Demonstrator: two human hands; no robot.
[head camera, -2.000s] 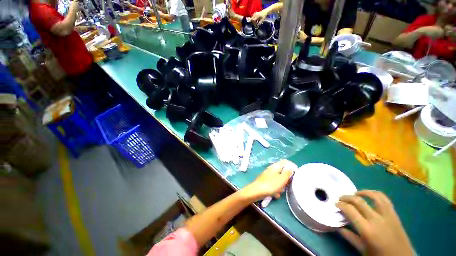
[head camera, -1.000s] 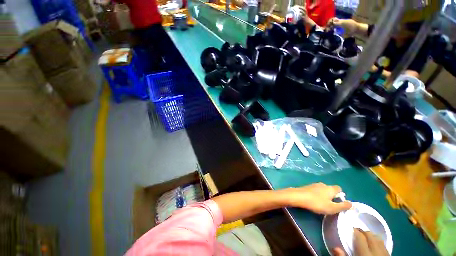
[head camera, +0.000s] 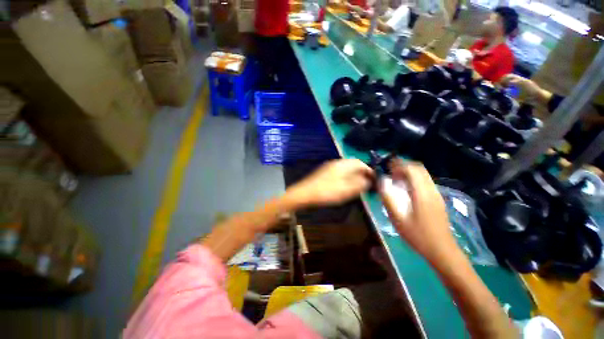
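Note:
My left hand (head camera: 339, 182) is raised over the bench's near edge, fingertips bent and blurred; I cannot tell what it holds. My right hand (head camera: 418, 205) is beside it, over the clear plastic bag (head camera: 463, 218), with fingers curled. Something white (head camera: 397, 195) shows at its palm; I cannot tell whether it is held or lies in the bag behind. A small dark shape shows between the fingertips, unclear against the black parts (head camera: 457, 132). A white round reel (head camera: 543, 328) is cut off at the bottom right edge.
The green bench (head camera: 434, 301) runs away from me, with a metal post (head camera: 553, 119) at right. On the floor at left are a blue basket (head camera: 275, 142), a blue stool (head camera: 228, 89), stacked cartons (head camera: 86, 99) and an open carton (head camera: 265, 255). People in red are beyond.
Both hands have left the white reel and moved up and left, over the bench edge and the bag. The view has turned left, so the reel is now mostly out of the picture.

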